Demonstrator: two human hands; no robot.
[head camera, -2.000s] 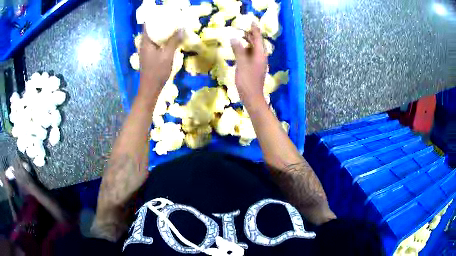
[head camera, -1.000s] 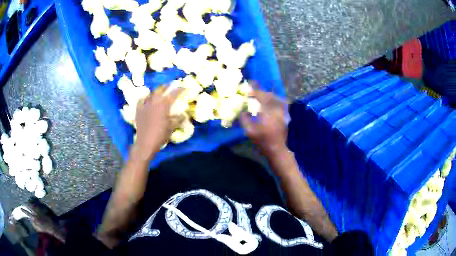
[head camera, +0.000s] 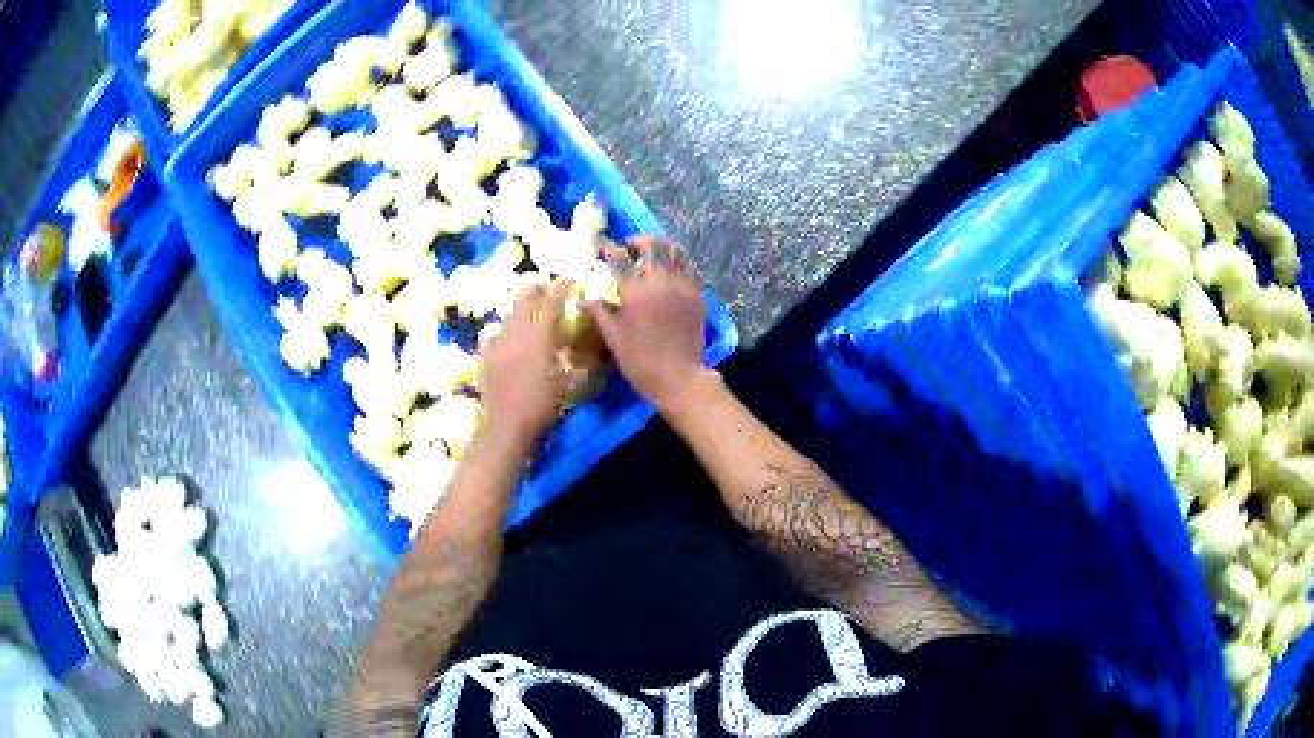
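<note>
A blue plastic tray (head camera: 607, 198) lies slantwise on the speckled grey bench, with many pale yellow knobbly pieces (head camera: 378, 216) spread inside. My left hand (head camera: 522, 353) is over the pieces near the tray's near end, fingers bent down among them. My right hand (head camera: 651, 314) is beside it, at the tray's near right corner, fingers curled toward a yellow piece between the hands. The fingertips are partly hidden and blurred, so a firm hold on a piece cannot be told.
White lumps (head camera: 159, 591) are heaped on the bench (head camera: 267, 433) at left. A blue tool tray (head camera: 108, 310) with an orange ring is at upper left, beside another tray of yellow pieces. Stacked blue trays (head camera: 994, 361) stand at right, yellow pieces beyond. A red item (head camera: 1114, 90) is behind.
The view has swung, and the tray now appears more slanted. My hands have come closer together at its near right corner. More yellow pieces show beside the stack at right.
</note>
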